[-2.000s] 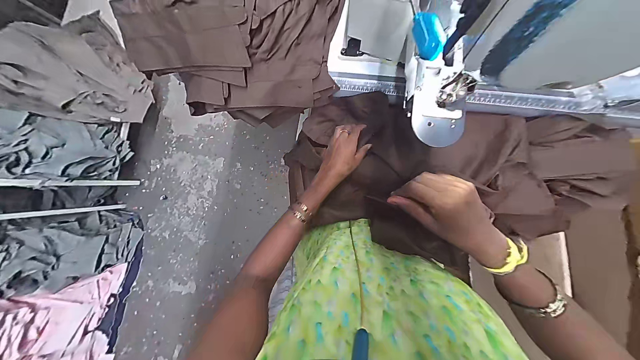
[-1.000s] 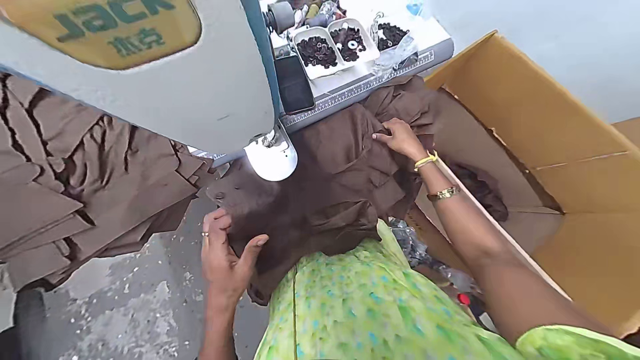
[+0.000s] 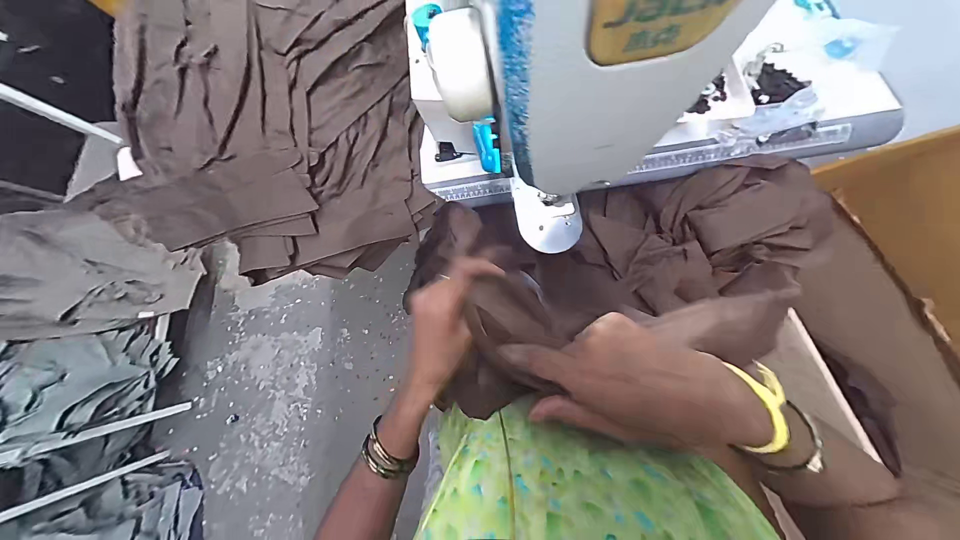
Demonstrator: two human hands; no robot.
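Observation:
A brown fabric garment point(image 3: 555, 292) lies bunched below the head of a Jack industrial machine point(image 3: 585, 97), partly over my lap. My left hand point(image 3: 446, 322) grips the cloth's left part, its fingers closed and blurred. To the right, my right hand point(image 3: 630, 375) is over the cloth's near edge, blurred by motion; its fingers and thumb are apart, and whether they pinch the cloth cannot be told. The white rounded plate point(image 3: 549, 221) of the machine sits just beyond both hands, with cloth around it.
Layered brown fabric pieces point(image 3: 337, 150) hang at the upper left. Grey and greenish cloth stacks point(image 3: 82, 375) lie at the left by metal rods point(image 3: 112, 431). A cardboard box point(image 3: 900, 225) stands at the right. Small dark parts point(image 3: 776, 82) lie in trays behind the machine.
My right hand has come from the far right part of the cloth to its near edge, closer to my left hand. My left hand has gone from open to gripping cloth. The view has shifted left.

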